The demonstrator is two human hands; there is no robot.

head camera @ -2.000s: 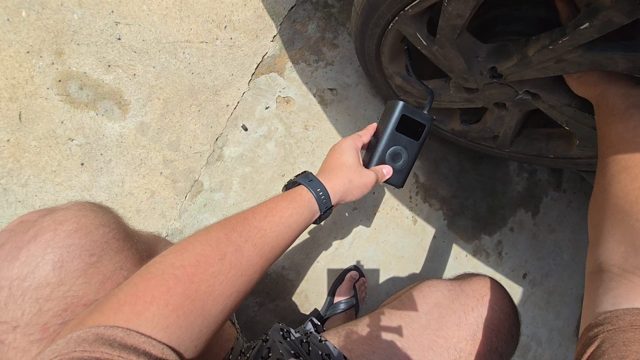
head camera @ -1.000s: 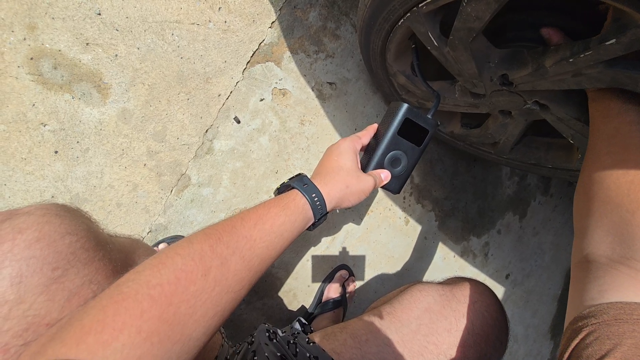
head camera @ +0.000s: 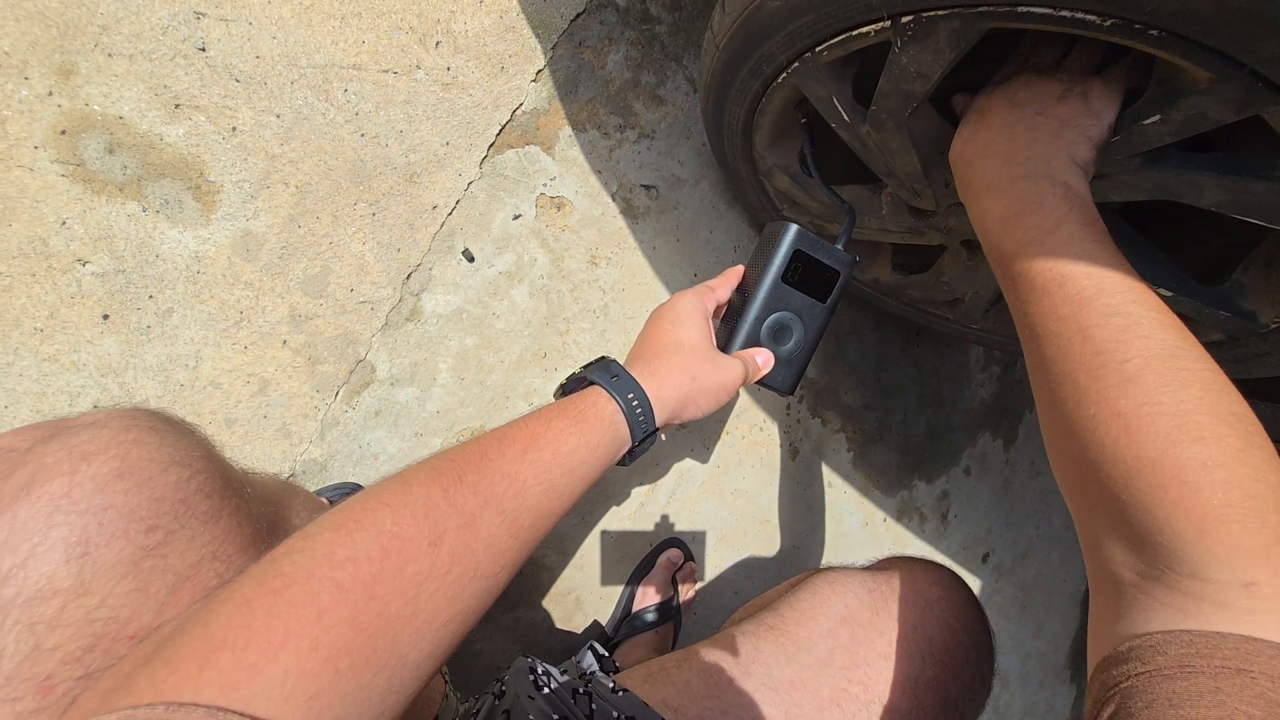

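My left hand, with a black watch on the wrist, grips a dark portable electric tire inflator by its lower end, thumb on the front face below the round button pad. A short black air hose runs from the inflator's top to the rim of a dirty alloy car wheel; its far end is hard to make out in shadow. My right hand reaches between the wheel's spokes, its fingertips hidden in the dark opening, so whether it holds anything cannot be seen.
Cracked, stained concrete lies under the wheel and my feet. The tire borders the wheel at the upper right. My bent knees are at both sides below, and a foot in a black flip-flop stands between them.
My right hand, only partly in view among the spokes earlier, now shows across the wheel's upper opening. My left hand has kept its hold on the inflator.
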